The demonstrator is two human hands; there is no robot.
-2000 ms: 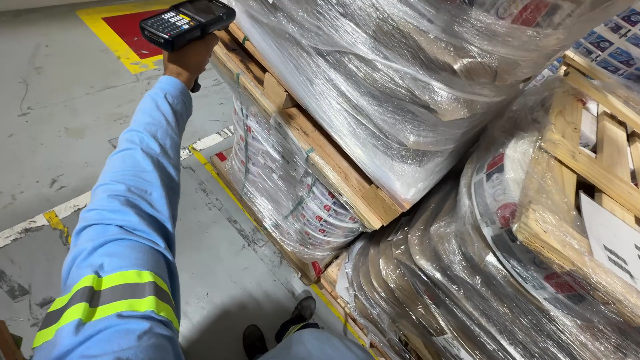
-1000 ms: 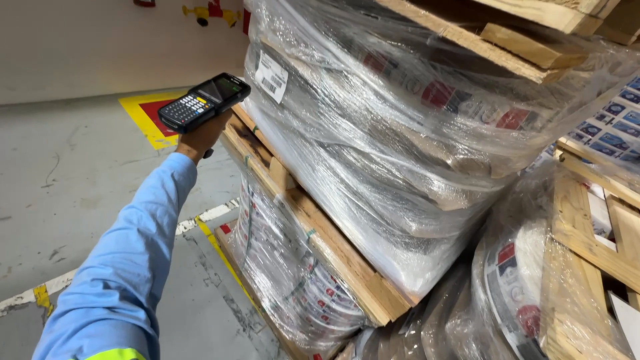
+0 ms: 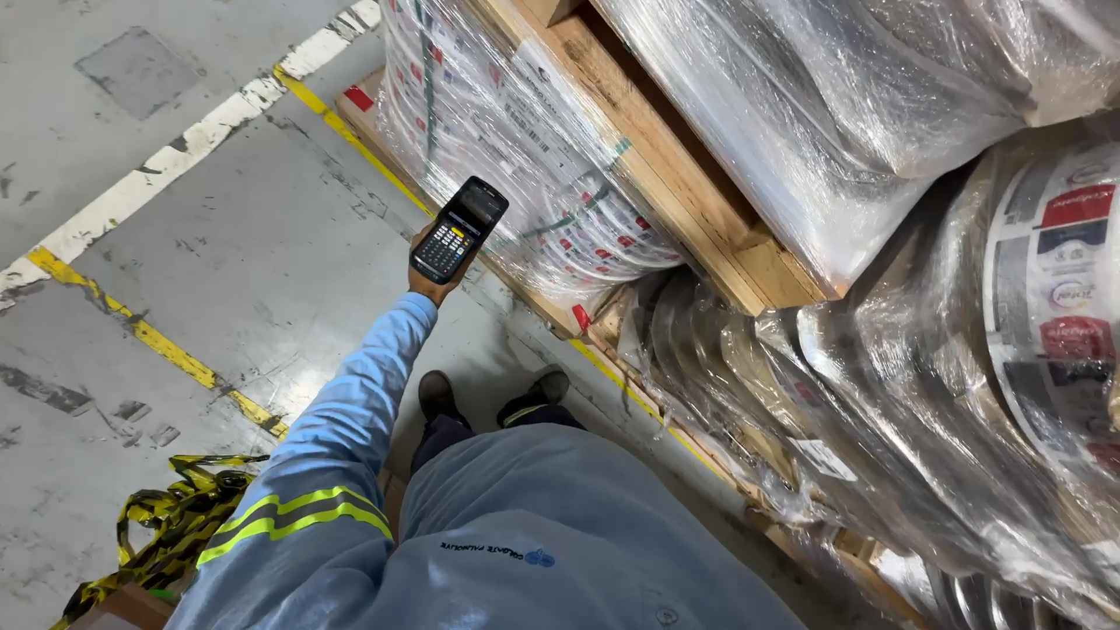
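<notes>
My left hand [image 3: 430,278] is closed around a black handheld mobile computer with a keypad [image 3: 459,229], its screen and keys facing up. Just beyond the device, a stretch-wrapped load of printed rolls [image 3: 525,157] stands on a pallet. A label bearing writing and a barcode shows through the film. On top of this load lies a wooden pallet [image 3: 691,166] carrying another wrapped load [image 3: 814,96]. My left hand appears apart from the wrapping. My right hand is out of view.
Wrapped rolls [image 3: 1059,324] stand at the right. Yellow-and-black barrier tape [image 3: 179,516] lies heaped at the lower left, by cardboard [image 3: 131,608]. Yellow [image 3: 171,350] and white [image 3: 188,149] lines cross the grey floor. My shoes [image 3: 437,395] stand beside the pallets.
The view has swung down towards my body and feet. My left hand, still holding the mobile computer, has come down from beside the upper load to beside the lower one.
</notes>
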